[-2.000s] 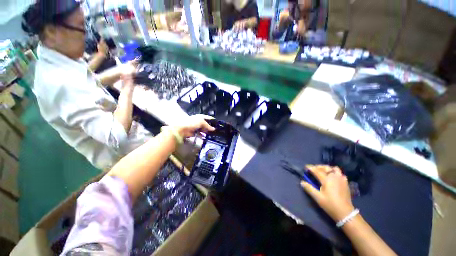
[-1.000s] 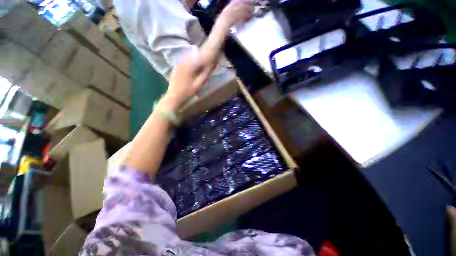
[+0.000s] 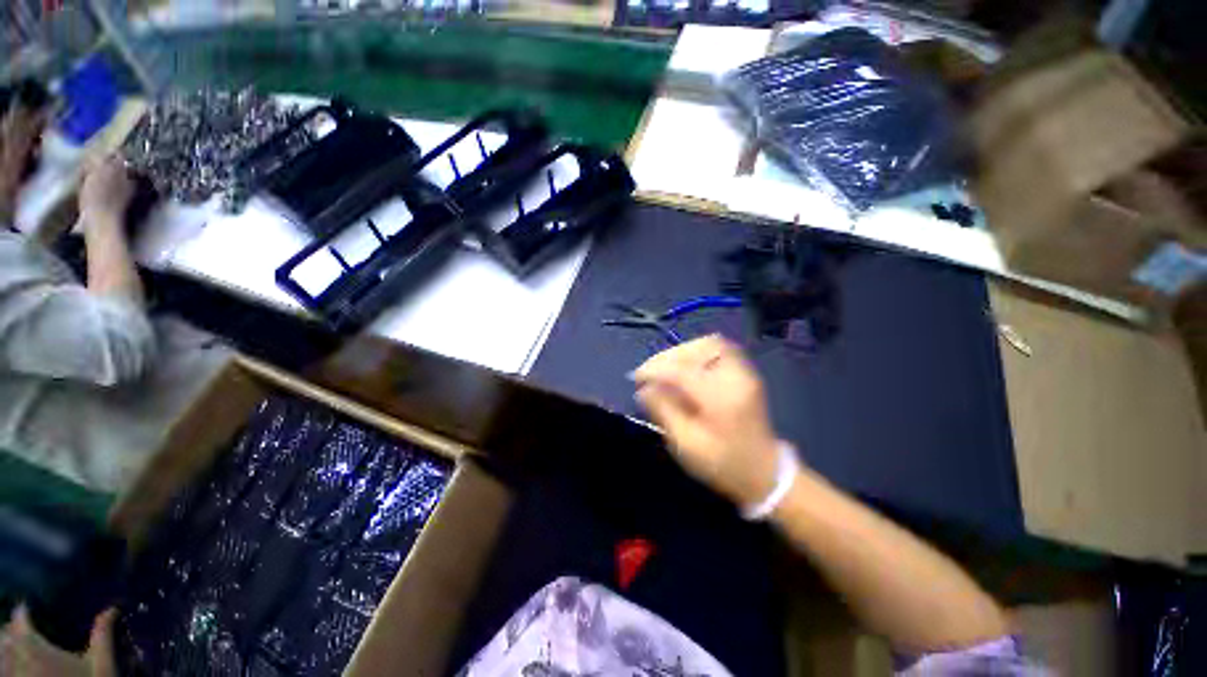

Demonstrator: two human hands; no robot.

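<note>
My left hand [image 3: 56, 651] is blurred and cut off at the lower left corner, its fingers at the underside of a dark housing [image 3: 60, 549] beside the carton. My right hand [image 3: 715, 413] is over the front edge of the black mat [image 3: 900, 410], fingers loosely curled; whether they hold something small cannot be told. Blue-handled pliers [image 3: 646, 318] lie on the mat just beyond its fingers, jaws pointing left. A heap of small black parts [image 3: 792, 284] lies behind them. Several black housings [image 3: 549, 212] with window-like gaps stand on the white bench top [image 3: 483, 318].
An open carton [image 3: 430, 582] of wrapped black units [image 3: 285, 529] is at the lower left. A red object [image 3: 635, 561] is beside the lap. A plastic bag [image 3: 847, 119] lies on the far bench. Brown cardboard [image 3: 1105, 437] is at the right. Another person's arm [image 3: 109, 232] is at the left.
The view has swung back right towards the bench. My left hand has moved from above the carton to its left side, now with a dark housing. My right hand has come back into full view.
</note>
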